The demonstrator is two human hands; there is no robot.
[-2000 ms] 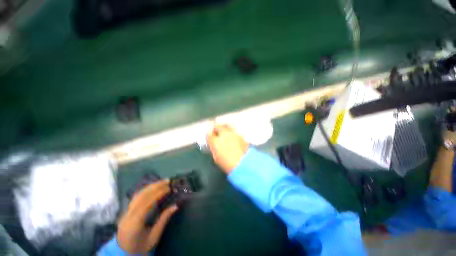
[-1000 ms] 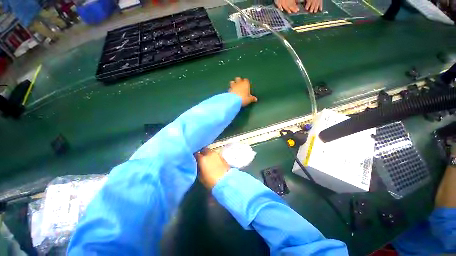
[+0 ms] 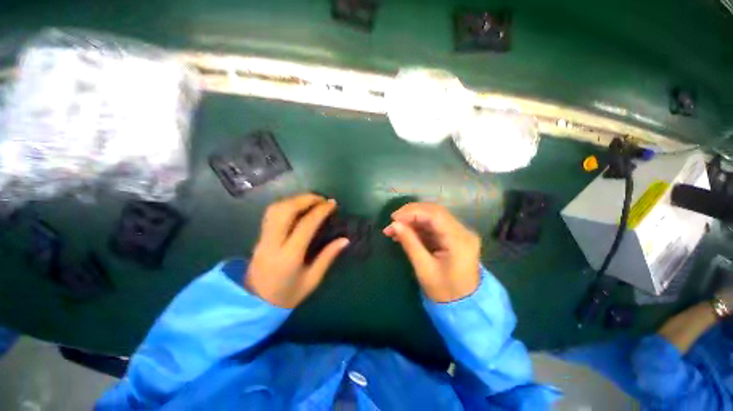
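Note:
My left hand (image 3: pixel 291 247) holds a black plastic housing (image 3: pixel 351 233) down on the dark green bench, with thumb and fingers around its left end. My right hand (image 3: pixel 435 245) is just right of the housing, thumb and forefinger pinched together. Something tiny may be between those fingertips, but it is too small and blurred to tell. Two whitish small parts bags (image 3: pixel 429 104) lie side by side at the metal rail, above my right hand. A flat black housing (image 3: pixel 250 163) lies up and left of my left hand.
A large crumpled clear plastic bag (image 3: pixel 96 120) lies at left, with several black housings (image 3: pixel 146 231) below it. Another housing (image 3: pixel 522 217) lies right of my right hand. A white box (image 3: pixel 635 217) with a cable stands at right, near another person's arm (image 3: pixel 690 327). The rail (image 3: pixel 305 87) crosses behind.
My left hand has come back from the far side of the belt and now holds a housing. My right hand has left the parts bags and moved beside it. The view has tilted down.

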